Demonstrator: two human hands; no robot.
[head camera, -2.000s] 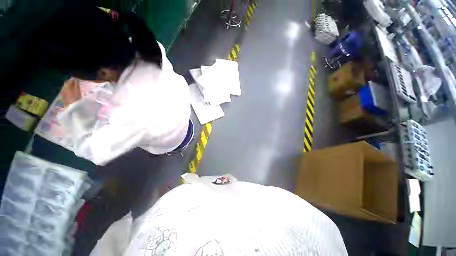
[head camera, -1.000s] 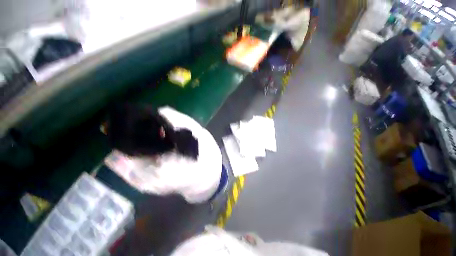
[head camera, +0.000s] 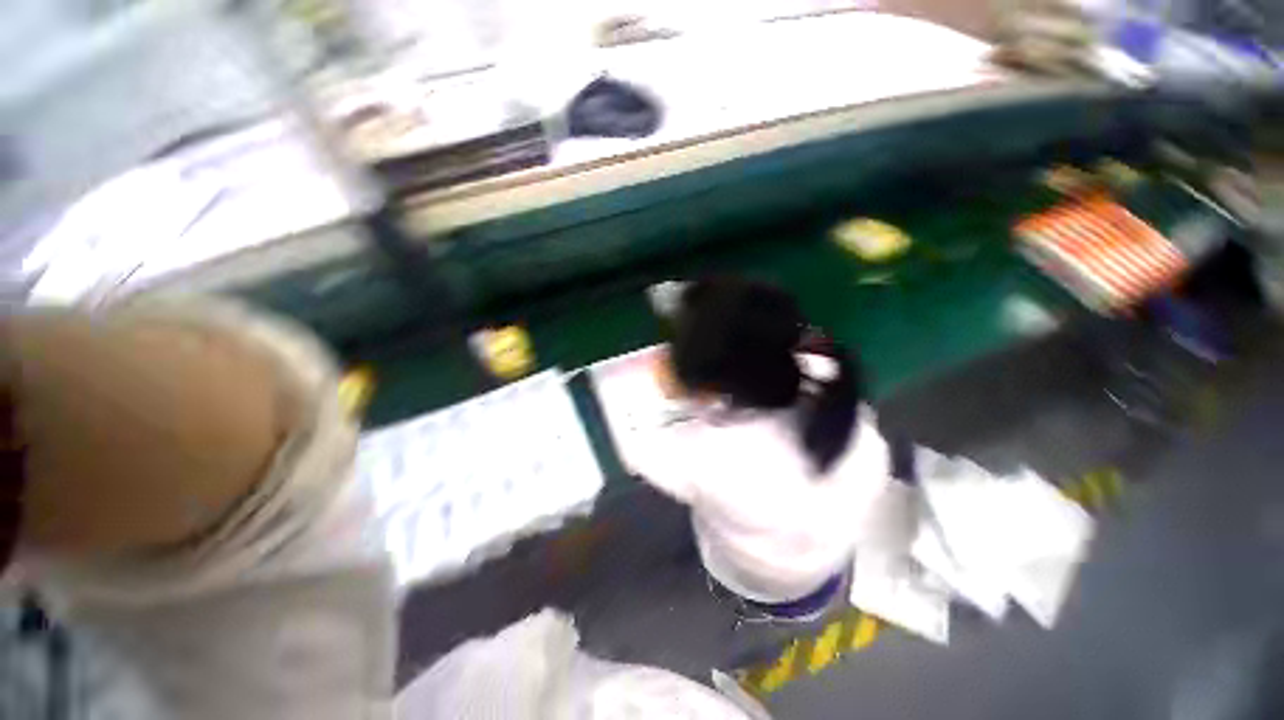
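Neither of my hands can be made out. A blurred bare arm in a pale sleeve fills the left side, very close to the camera; whose it is I cannot tell, and no hand shows on it. Nearest in front, a white stack of trays (head camera: 486, 471) with rows of pockets lies at the green belt's near edge, its left part hidden behind the sleeve. Part of a white garment shows at the bottom edge.
A seated person in white (head camera: 775, 492) is at the green belt (head camera: 929, 317), right of the trays. White sheets (head camera: 986, 542) lie on the floor behind. Small yellow boxes (head camera: 503, 350) and an orange-striped stack (head camera: 1101, 251) are on the belt. A white worktop (head camera: 789, 71) runs beyond.
The view has swung left, so the seated person, trays and sheets now sit further right. The blurred arm and sleeve have come into the left side. The carton and right-hand benches are out of view.
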